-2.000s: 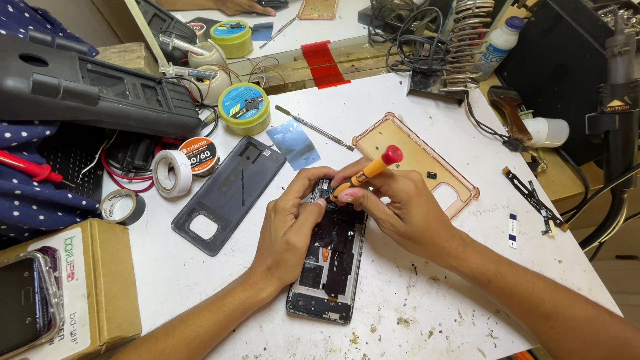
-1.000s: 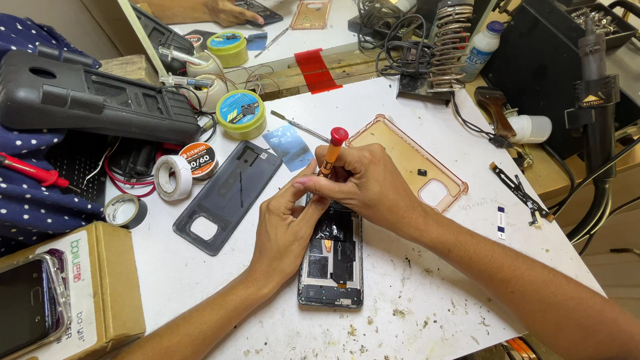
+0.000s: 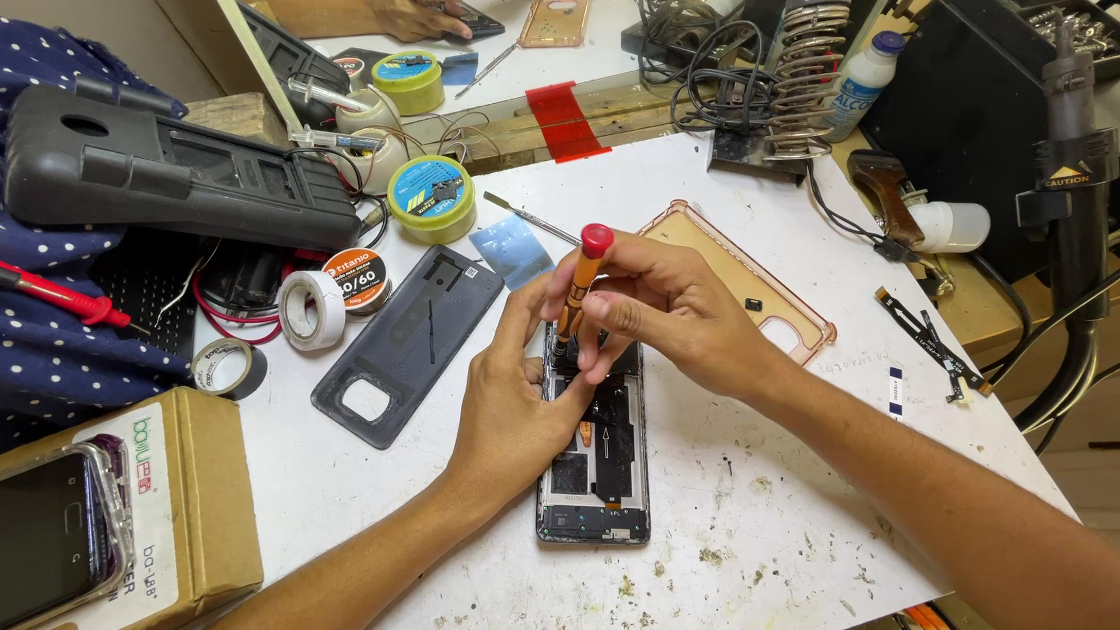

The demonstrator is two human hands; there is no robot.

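Observation:
An opened smartphone (image 3: 595,523) lies on the white worktop, its inner boards and a black flex cable showing. My right hand (image 3: 674,315) holds an orange screwdriver (image 3: 579,284) with a red cap, nearly upright over the phone's upper left part; its tip is mostly hidden. My left hand (image 3: 507,402) grips the phone's upper left side, fingers close around the screwdriver's lower end. Left of the phone lies its dark back cover (image 3: 407,350). A clear amber phone case (image 3: 735,271) lies behind my right hand. A metal spudger (image 3: 534,217) rests beside a blue film (image 3: 512,251).
Solder spool (image 3: 357,278), tape rolls (image 3: 312,309) and a green-lidded tin (image 3: 431,199) stand at left, near a multimeter in a black holder (image 3: 175,175). A cardboard box (image 3: 210,490) bears another phone. Flex cables (image 3: 934,343) lie right; a coiled iron stand (image 3: 809,79) is behind.
The screwdriver, tilted two seconds ago, now stands more upright over the phone's upper left part. Both hands remain at the phone's top end.

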